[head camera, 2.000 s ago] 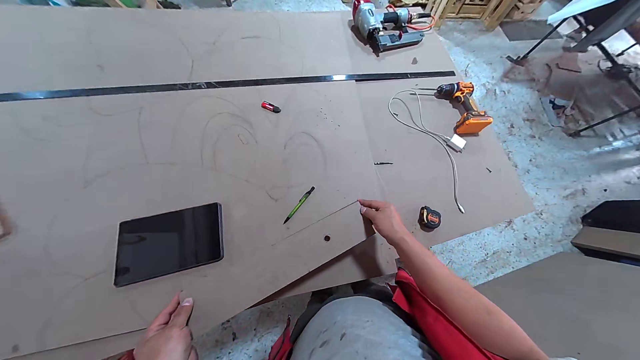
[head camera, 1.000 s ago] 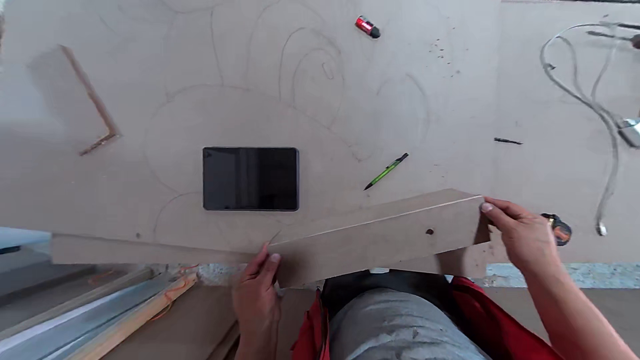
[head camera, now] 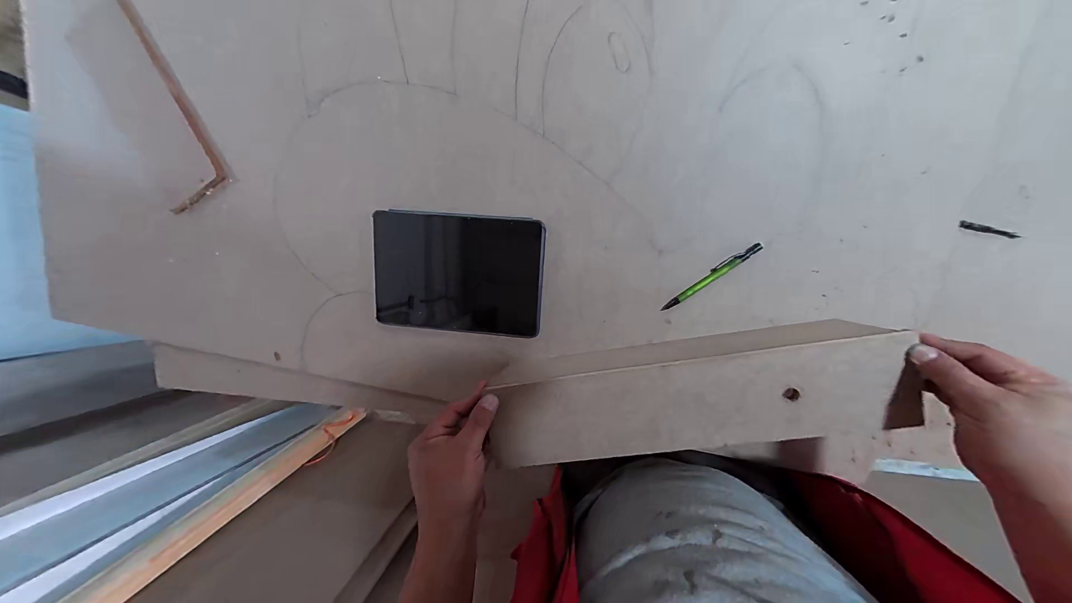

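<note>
A thin wooden strip [head camera: 670,410] with one small round hole is held tilted at the near edge of a large pencil-marked board [head camera: 586,167]. My left hand [head camera: 459,448] pinches its left end between thumb and fingers. At its right end, my right hand [head camera: 980,389] grips the top corner. Beyond the strip, a tablet with a dark screen [head camera: 459,273] lies flat on the board. A green mechanical pencil [head camera: 712,276] rests to the right of the tablet. Farther right is a small black bit or similar slim piece [head camera: 990,229].
An L-shaped cut or strip with a brown edge [head camera: 180,100] shows at the board's far left. Below the near left edge are long metal profiles [head camera: 167,486] and a wooden batten [head camera: 226,511]. Another thin board edge [head camera: 293,377] juts out at the near left.
The strip's right part, flatter over the board two seconds ago, is now tilted up between both hands. My left hand has come closer to the right hand. The view has moved nearer the board.
</note>
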